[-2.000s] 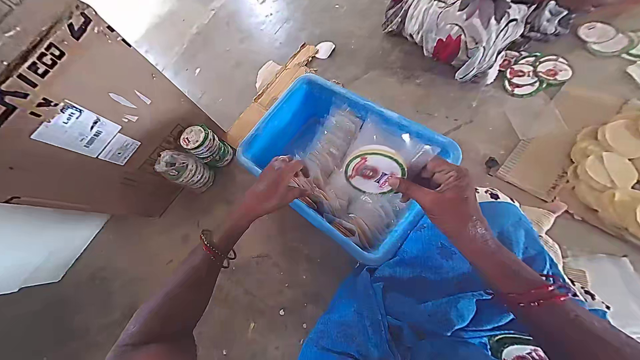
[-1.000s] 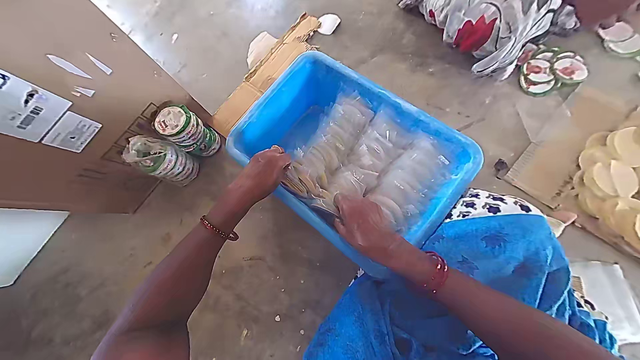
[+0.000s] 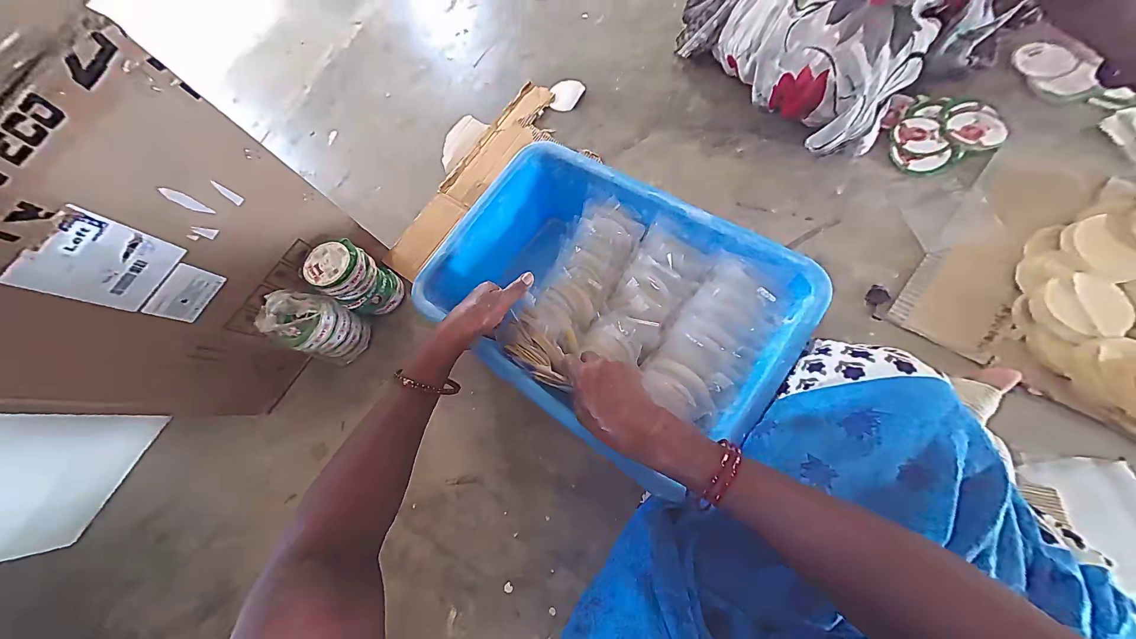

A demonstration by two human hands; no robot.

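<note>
A blue plastic tub (image 3: 621, 160) stands on the floor, with rows of round discs in clear plastic packets (image 3: 657, 284) inside it. My left hand (image 3: 488, 311) is over the tub's left rim, thumb and fingers apart, beside the nearest end of the left row. My right hand (image 3: 612, 399) is inside the near side of the tub, its curled fingers touching packets at that same end; whether it grips one cannot be made out. Yellowish discs (image 3: 537, 351) show between the two hands.
A large cardboard box (image 3: 177, 355) stands at left, beside stacks of printed round discs (image 3: 342, 275). Torn cardboard (image 3: 479, 177) lies behind the tub. Printed discs (image 3: 950, 133) and a patterned cloth (image 3: 799, 62) are at upper right. Pale discs (image 3: 1087, 297) lie on cardboard at right.
Two seconds ago my right hand held a packet with a round printed label above the tub; that packet is no longer distinguishable. My left hand has since spread its thumb and fingers apart.
</note>
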